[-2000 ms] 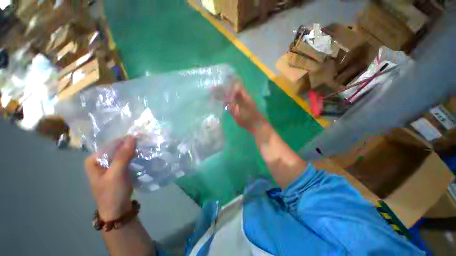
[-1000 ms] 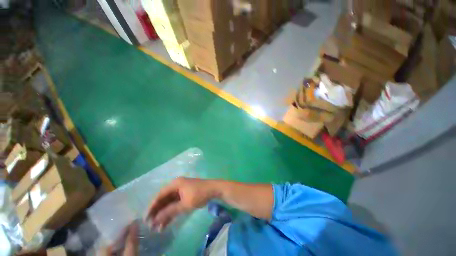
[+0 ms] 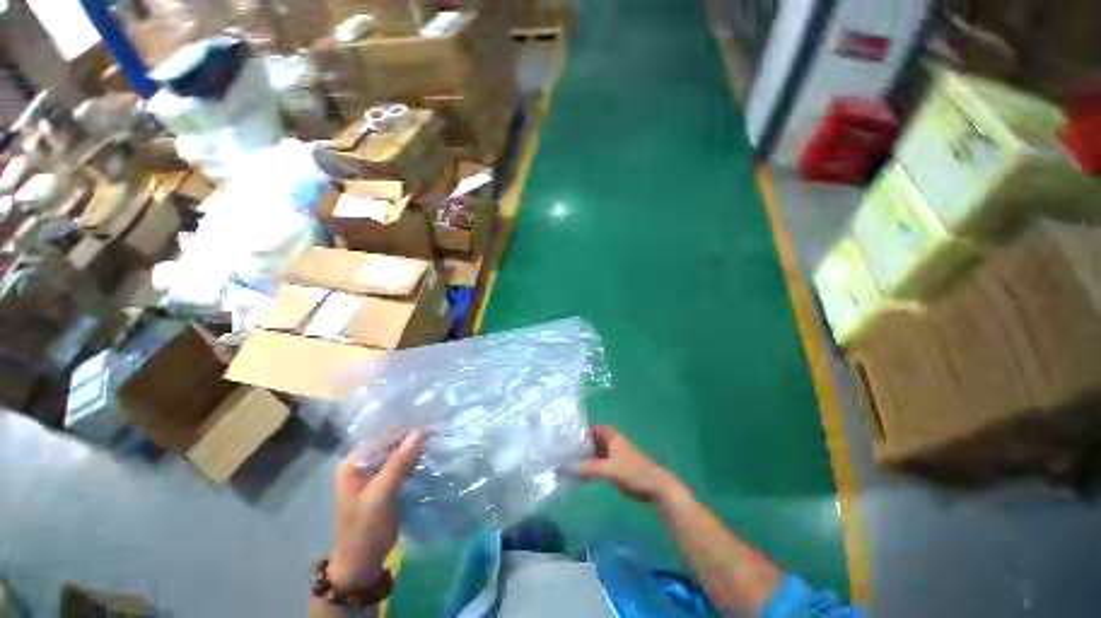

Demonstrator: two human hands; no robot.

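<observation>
A clear poly bag [image 3: 483, 417], shiny and crinkled, is held in front of my body above the green floor. Small pale pieces show faintly inside it; what they are cannot be told. My left hand [image 3: 372, 501] grips the bag's lower left side, thumb on top, with a brown bead bracelet at the wrist. My right hand [image 3: 622, 464] holds the bag's right edge; its fingertips are partly hidden by the plastic.
Open cartons [image 3: 362, 316] stand left of the green aisle [image 3: 652, 242], with white bagged goods [image 3: 260, 217] behind. Another open carton [image 3: 181, 386] lies further left. At right, yellowish wrapped boxes [image 3: 899, 229] sit by a large brown carton [image 3: 990, 350]; a red object [image 3: 849, 139] stands behind.
The view has turned left along the aisle. The bag, low and blurred one second ago, is now raised and spread. My right hand has moved from over the bag to its right edge.
</observation>
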